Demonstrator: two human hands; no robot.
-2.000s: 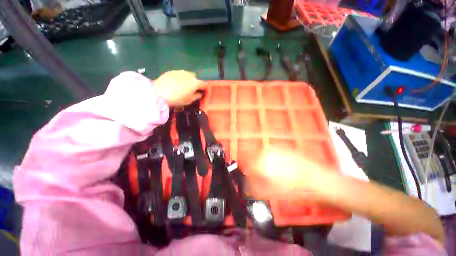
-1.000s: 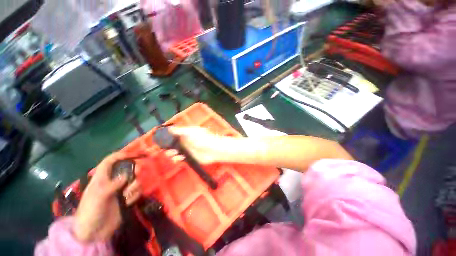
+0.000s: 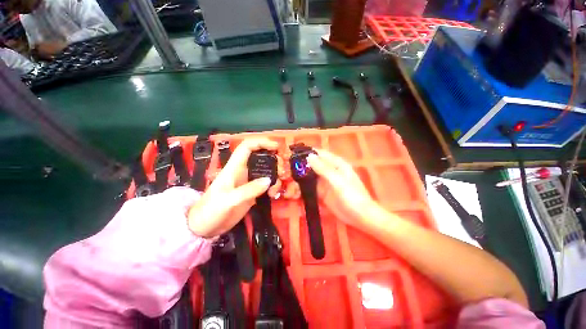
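My left hand point(image 3: 225, 193) holds a black smartwatch point(image 3: 262, 165) over the red-orange compartment tray point(image 3: 405, 247). Its screen shows small pale text, and my thumb touches the screen's lower edge. My right hand point(image 3: 344, 186) holds a second smartwatch point(image 3: 302, 167) beside it, with a blue and purple graphic lit. A fingertip lies at that screen's right edge. Its long black strap hangs down over the tray pockets. More black watches point(image 3: 203, 151) lie in the tray's left part, partly hidden by my left hand and sleeve.
Several watches point(image 3: 314, 94) lie on the green mat beyond the tray. One watch point(image 3: 472, 225) lies on white paper at right. A blue instrument point(image 3: 488, 96) with a red light, a calculator point(image 3: 556, 209) and papers are at right. A grey-white box point(image 3: 244, 26) and metal post stand behind. A person sits back left.
The view has swung back left from the turned view. The two held watches are now side by side near the tray's middle, screens showing. The left hand has moved in beside the right.
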